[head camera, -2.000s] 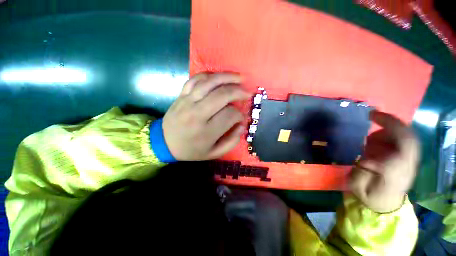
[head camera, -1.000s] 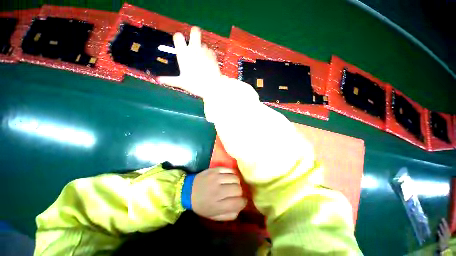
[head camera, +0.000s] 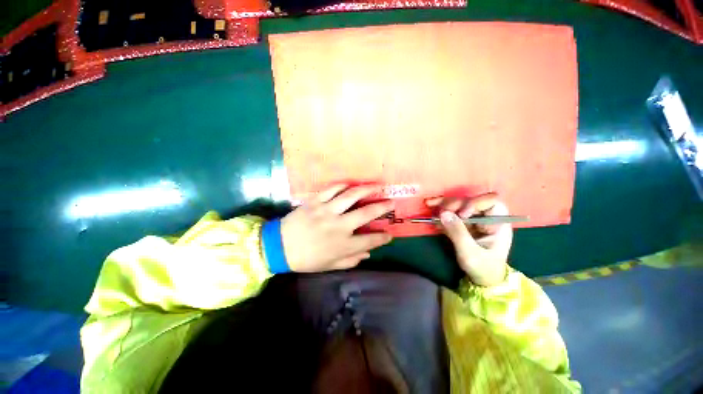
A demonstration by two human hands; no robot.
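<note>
A red-orange work mat (head camera: 432, 100) lies on the green surface. My right hand (head camera: 479, 231) holds silver tweezers (head camera: 509, 220), with the point directed left toward small black parts (head camera: 393, 218) at the mat's near edge. My left hand (head camera: 335, 231) lies palm down over the near left part of the mat, fingers spread, and covers some of the black parts. Whether its fingertips touch a part cannot be told. A small white patch (head camera: 401, 190) lies on the mat just above the black parts.
Black circuit boards (head camera: 142, 21) on red bubble wrap (head camera: 245, 31) lie along the far left. More red bubble wrap (head camera: 651, 14) shows at the far right. A clear plastic bag (head camera: 678, 123) lies at right. A blue band is on my left wrist.
My right hand has come back from the far row to the mat's near edge and now holds tweezers. My left hand has opened from a fist. The board seen earlier on the mat is gone.
</note>
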